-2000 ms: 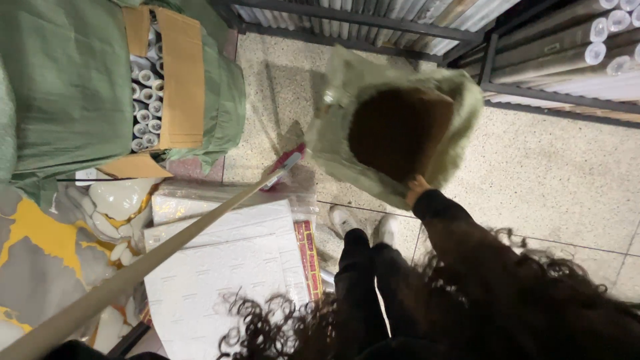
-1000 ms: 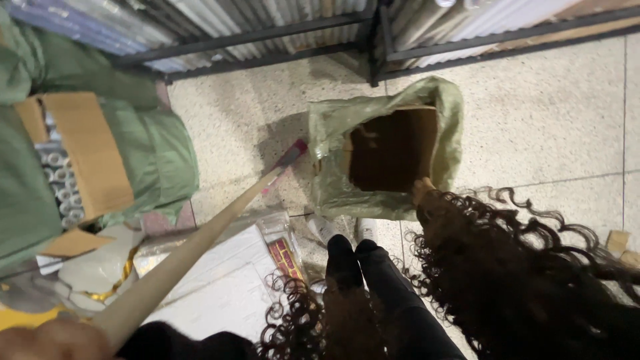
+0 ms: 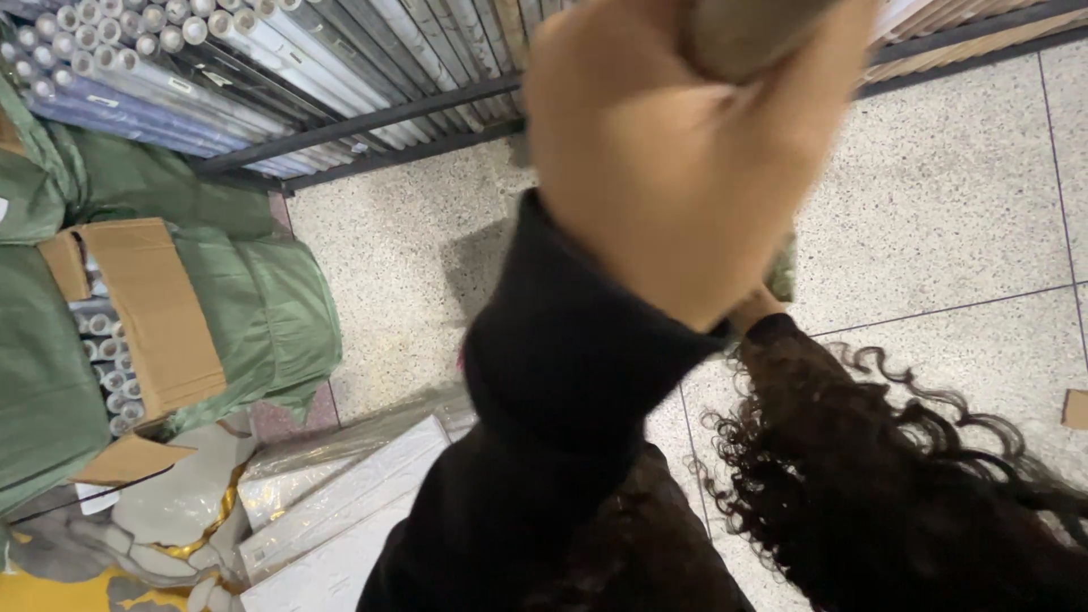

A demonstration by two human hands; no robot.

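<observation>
My left hand, in a black sleeve, is large and blurred at the top middle, closed around the end of a wooden pole. Most of the pole and its far end are hidden behind the hand and arm. Lower and to the right, my right hand is at the edge of a green plastic-wrapped box; only a sliver of this box shows, and the fingers are mostly hidden. Curly hair covers much of the right arm.
Racks of plastic-wrapped rolls run along the top. At left, an open cardboard box of rolls sits among green sacks. White packaged panels lie at lower left, beside marble-patterned sheeting. Speckled tile floor extends on the right.
My left hand has risen from the lower left to the top middle with the pole. The green-wrapped box, open to view earlier, is now mostly hidden behind that hand and arm.
</observation>
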